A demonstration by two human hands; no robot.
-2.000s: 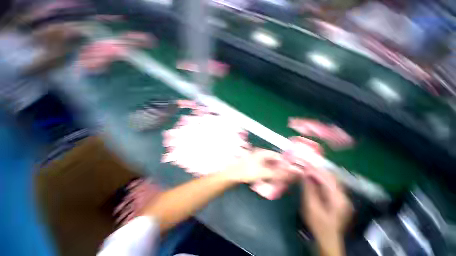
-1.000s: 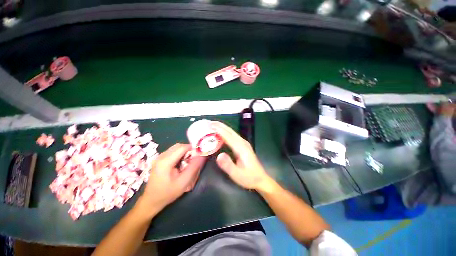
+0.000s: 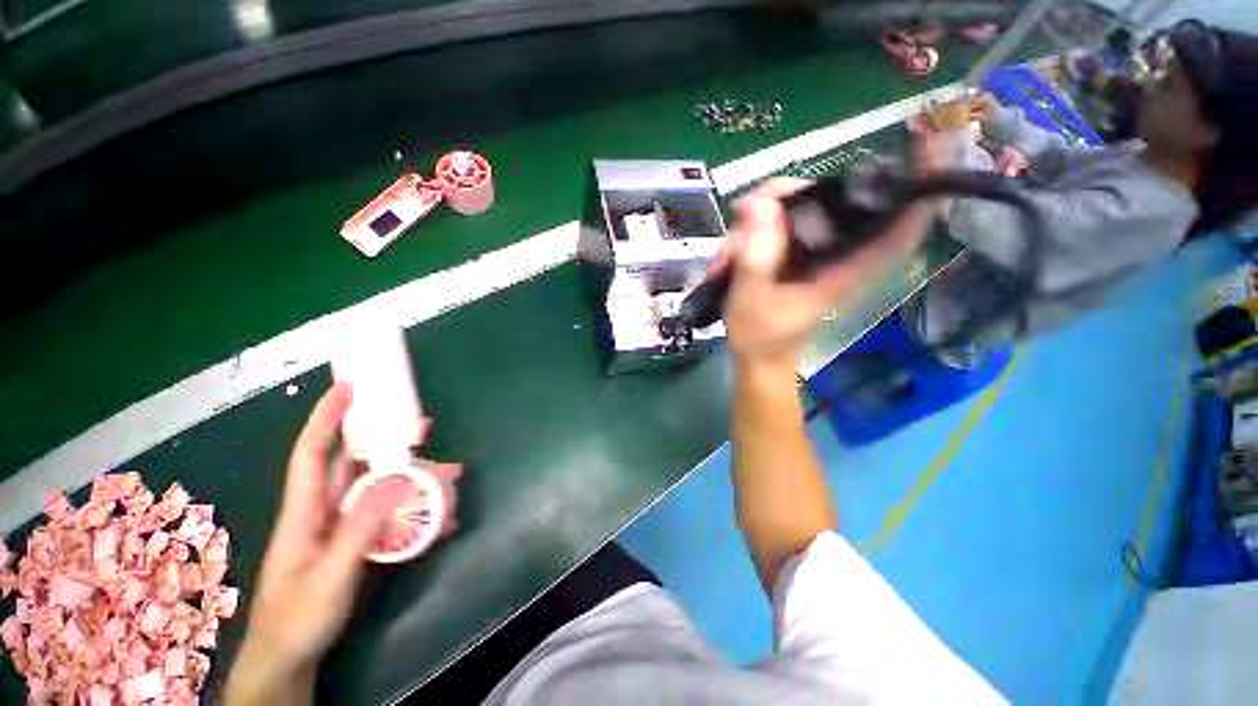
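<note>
My left hand [image 3: 311, 531] holds a pink handheld fan [image 3: 378, 400] low over the bench, with the round slotted head toward me and the pale handle pointing away. My right hand [image 3: 780, 283] grips the black electric screwdriver [image 3: 828, 228], slightly blurred. The driver's tip is at the pale front mechanism of the screw feeder [image 3: 642, 306]. The screwdriver's cord loops to the right, over another worker's sleeve in the view. A screw on the tip cannot be made out.
A pile of small pink plastic parts [image 3: 117, 593] lies at lower left. Another fan [image 3: 414, 204] and a small cluster of parts [image 3: 738, 116] lie on the green belt beyond the pale rail [image 3: 297, 338]. Another worker [image 3: 1090, 207] sits at right. A blue bin [image 3: 890, 379] stands below the bench edge.
The view has turned right. My right hand has left the fan and taken hold of the screwdriver, bringing it to the feeder. My left hand alone now holds the fan, its handle turned away from me.
</note>
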